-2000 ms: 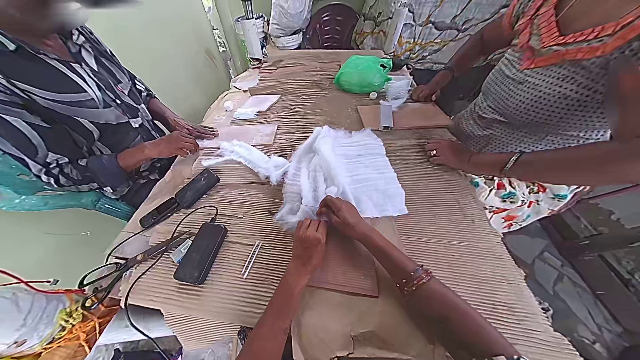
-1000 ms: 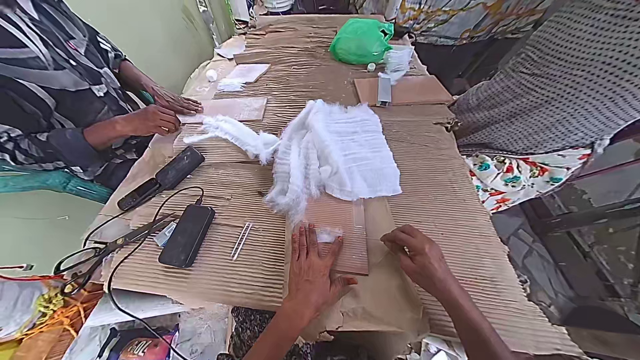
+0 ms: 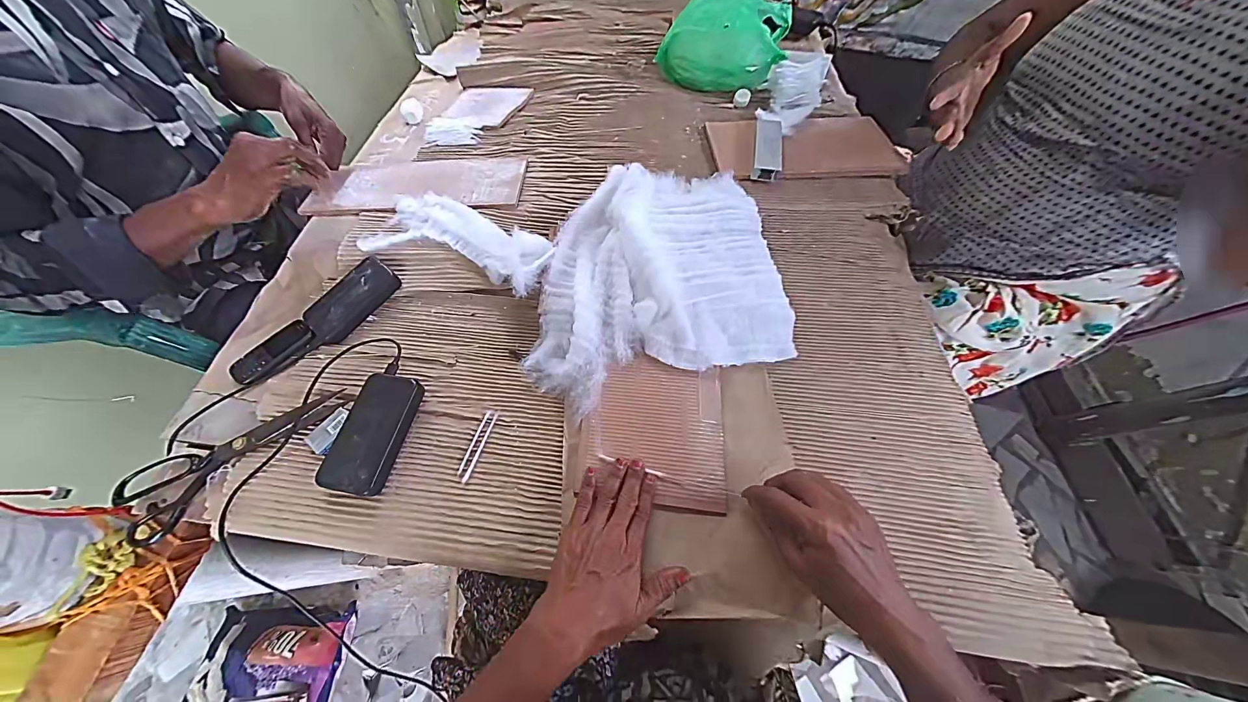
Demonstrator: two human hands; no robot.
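Note:
My left hand [image 3: 609, 556] lies palm down, its fingertips on a thin white cotton roll [image 3: 632, 467] on the lower part of a ribbed brownish board [image 3: 663, 419]. Just right of the board, my right hand [image 3: 829, 536] is curled with fingertips pinched; a fine strand seems to run from them toward the board, though what they hold is unclear. A large sheet of white cotton [image 3: 702, 273] covers the board's far end. A loose strip of cotton [image 3: 463, 234] trails to its left.
Scissors [image 3: 229, 450], a black power bank [image 3: 370, 434] with a cable, a phone [image 3: 351, 300] and two thin white sticks [image 3: 478, 447] lie left. A person's hands [image 3: 263, 175] are at another board [image 3: 429, 185]. Another person's hand [image 3: 975, 88] is at right, near a board [image 3: 838, 146] and green bag [image 3: 721, 44].
My left hand has moved back toward me over the board, its fingers now on a thin white roll where a small cotton tuft lay. The person at right has raised a hand off the table.

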